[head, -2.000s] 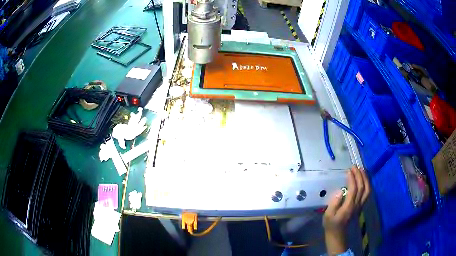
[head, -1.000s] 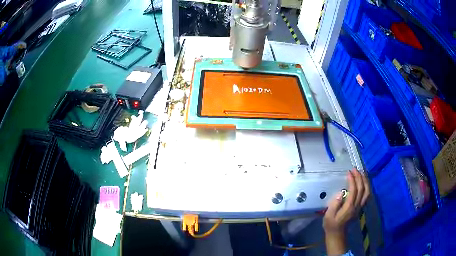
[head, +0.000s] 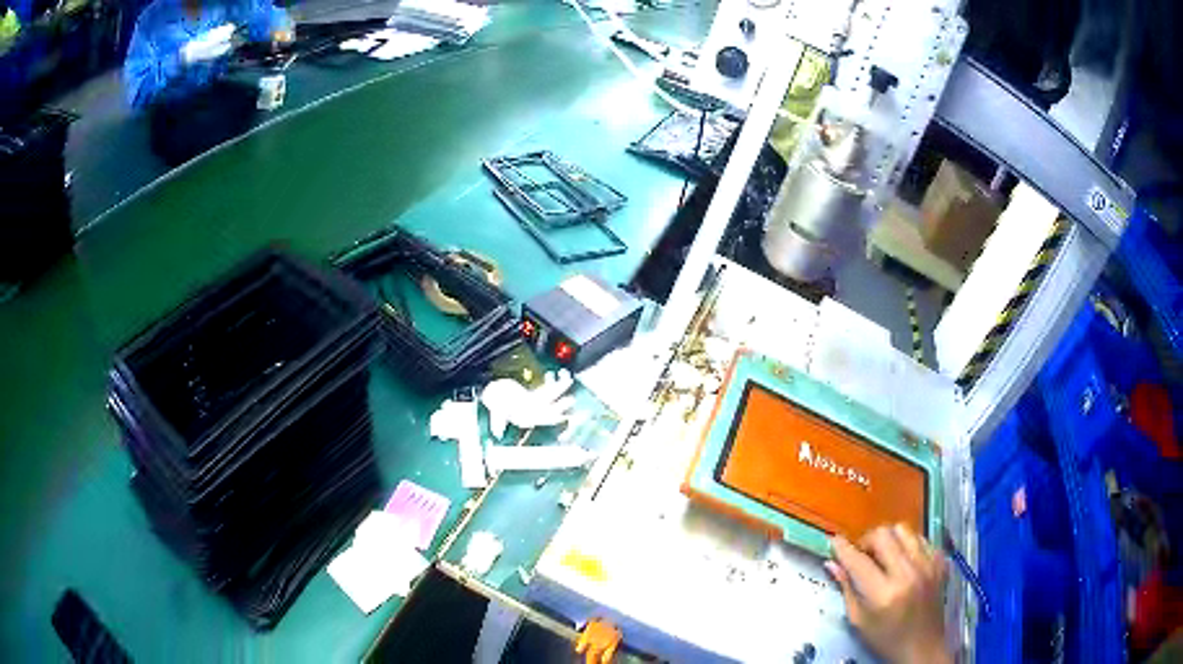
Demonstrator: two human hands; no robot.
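The fixture, an orange plate [head: 811, 454] with white handwriting inside a pale green rim [head: 830, 400], lies on the white machine bed [head: 603, 532]. A thin black frame lies around the orange plate inside the rim. My right hand [head: 895, 584] is at the fixture's front edge, its fingertips at the green rim; whether they grip it I cannot tell. The silver dispensing head [head: 815, 214] stands behind the fixture, clear of it. The blue-handled pliers [head: 967, 577] show only partly, right of my hand. My left hand is not in view.
Left on the green bench stand a tall black frame stack [head: 253, 428], a smaller frame pile with a tan ring [head: 461, 282], a black box with red lights [head: 584, 318], white scraps [head: 525, 402] and a pink pad [head: 418, 510]. Blue bins [head: 1090, 402] stand right. Another person's blue sleeve [head: 195, 52] shows far left.
The view has turned left and tilted. My right hand has left the button at the machine's front edge and moved to the fixture. The head now stands behind the fixture instead of at its back edge.
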